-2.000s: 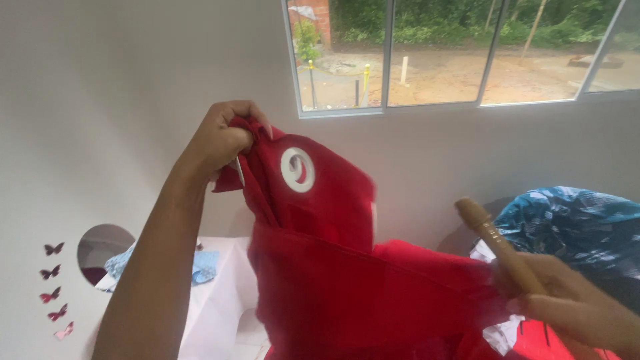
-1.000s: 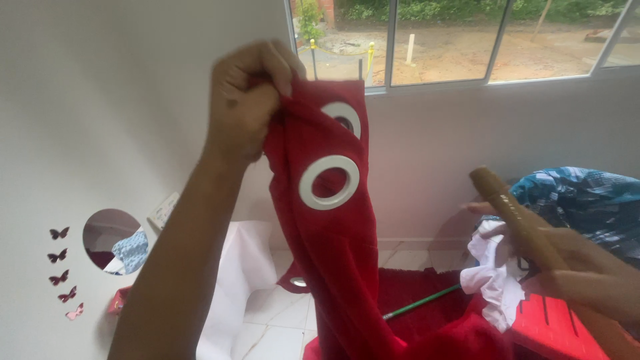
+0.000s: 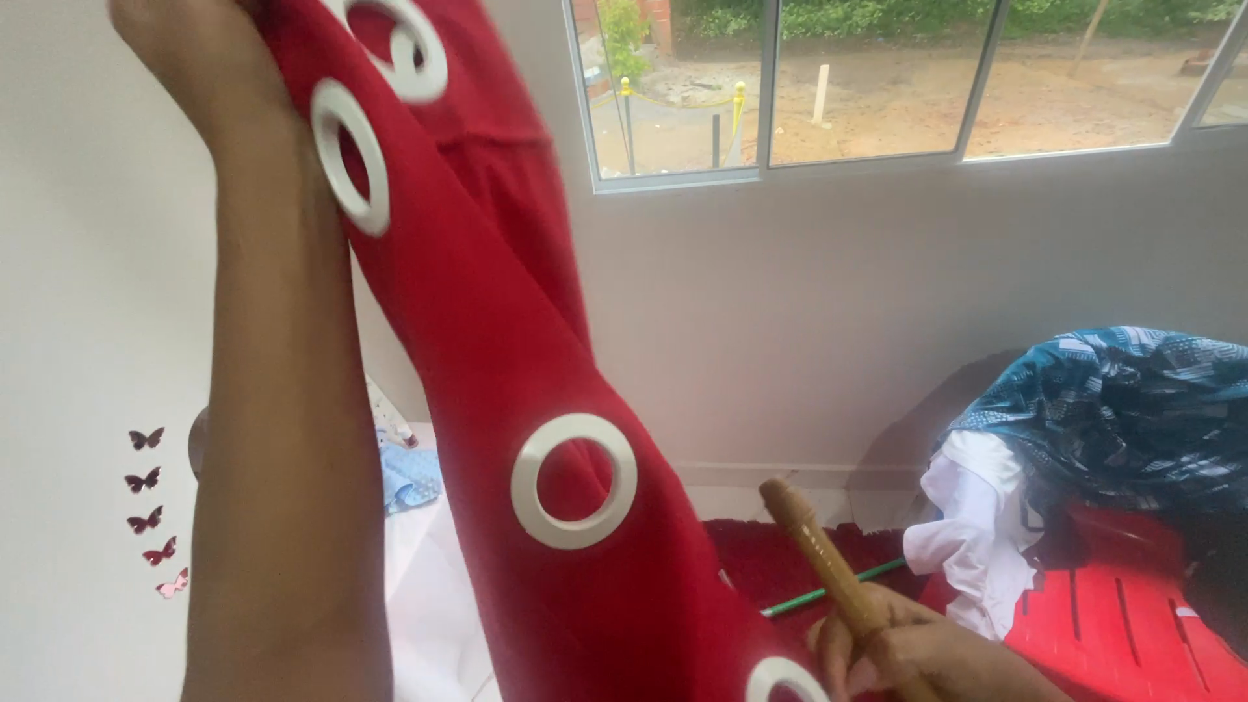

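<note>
My left hand (image 3: pixel 190 58), raised at the upper left and partly cut off by the frame edge, grips the top of a red curtain (image 3: pixel 526 351). The fabric hangs diagonally down across the middle of the view. Several white ring grommets (image 3: pixel 573 481) line its header band. At the lower right my right hand (image 3: pixel 907 643) is closed round a wooden rod (image 3: pixel 829 561), whose rounded end points up and left. The lowest grommet in view (image 3: pixel 780 678) is just left of my right hand. The rod passes through no ring that I can see.
A red plastic chair (image 3: pixel 1111 624) at the right bears a white cloth (image 3: pixel 975 526) and blue patterned fabric (image 3: pixel 1121 390). Behind the rod lie a green stick (image 3: pixel 809 600) and dark red cloth. Ahead is a sliding window (image 3: pixel 770 97); butterfly decorations (image 3: pixel 144 480) mark the left wall.
My left hand has risen toward the top left with the curtain, and more grommets show along the header. My right hand still holds the rod, now lower in view.
</note>
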